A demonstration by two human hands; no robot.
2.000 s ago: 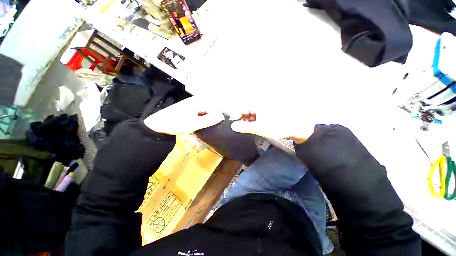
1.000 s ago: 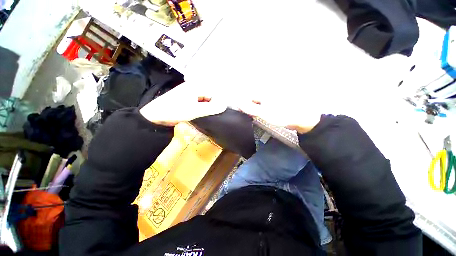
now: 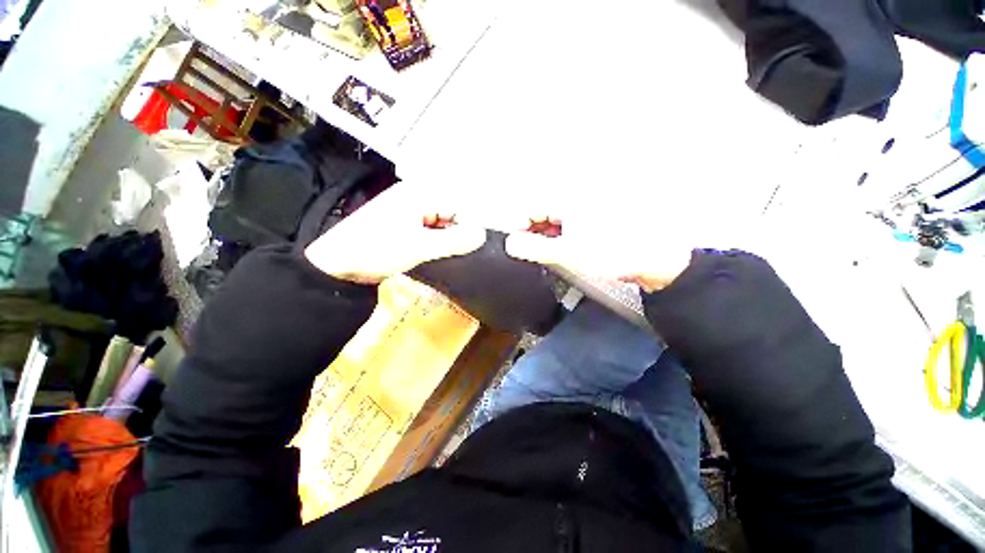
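Observation:
A small black cloth piece (image 3: 491, 286) hangs between my two hands at the near edge of the white table (image 3: 605, 119). My left hand (image 3: 400, 240) is overexposed and pinches the cloth's upper edge from the left. My right hand (image 3: 594, 248) pinches the same edge from the right, a short gap away. The fingertips are washed out against the table, so stitching or thread cannot be made out.
Dark garment (image 3: 826, 65) lies at the table's far right. Yellow and green scissors (image 3: 947, 367) lie at the right, near machine parts (image 3: 929, 232). A phone (image 3: 395, 32) and picture card (image 3: 364, 100) lie upper left. A cardboard box (image 3: 389, 389) stands below my hands.
The hands stay at the table edge, still pinching the cloth. Since a second ago the gap between the fingertips shows more clearly, with dark cloth in it.

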